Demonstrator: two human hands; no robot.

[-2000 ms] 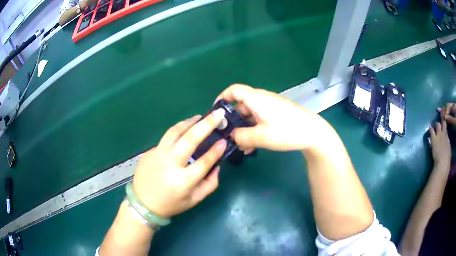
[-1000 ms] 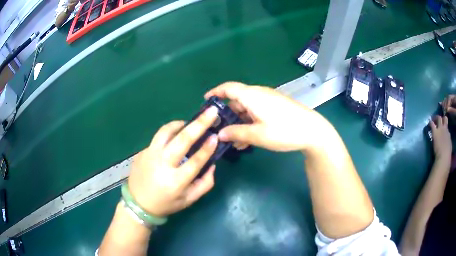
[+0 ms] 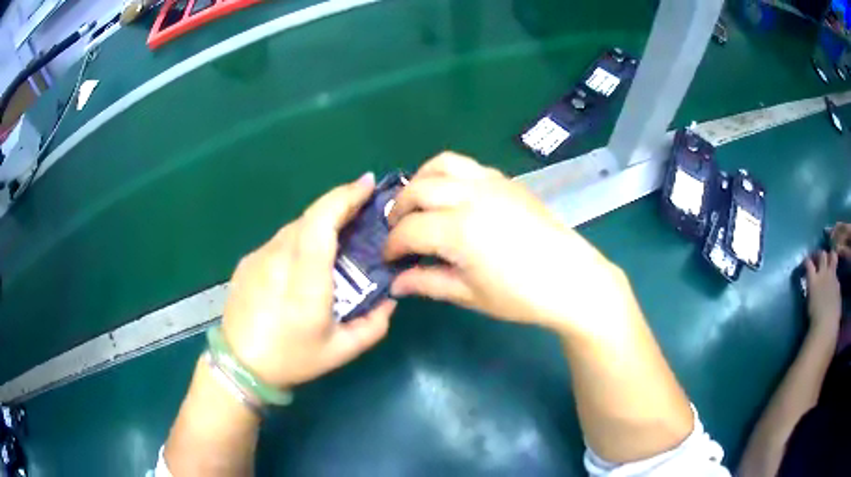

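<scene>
A black part-assembled phone unit (image 3: 367, 244) is held back side up above the near bench by the conveyor edge rail. A white label shows at its lower end and part of a pale round part at its upper end. My left hand (image 3: 297, 279) holds the phone unit along its left side and lower end. My right hand (image 3: 476, 244) is on its right side, with curled fingers over the upper part and the thumb at the lower right edge. The fingers hide much of the upper back, so I cannot tell if they hold a small part.
Waiting phones (image 3: 689, 186) lie grouped right of the upright post (image 3: 661, 84). Two phones with white labels (image 3: 546, 135) lie on the green conveyor belt (image 3: 280, 158). A red-orange tray (image 3: 201, 20) is at the far side. Another person's hand and forearm (image 3: 821, 298) are at the right edge.
My left fingers have moved off the round part to the phone's left side, uncovering the label. My right fingers have curled over the phone's upper part. Two phones now show on the belt left of the post.
</scene>
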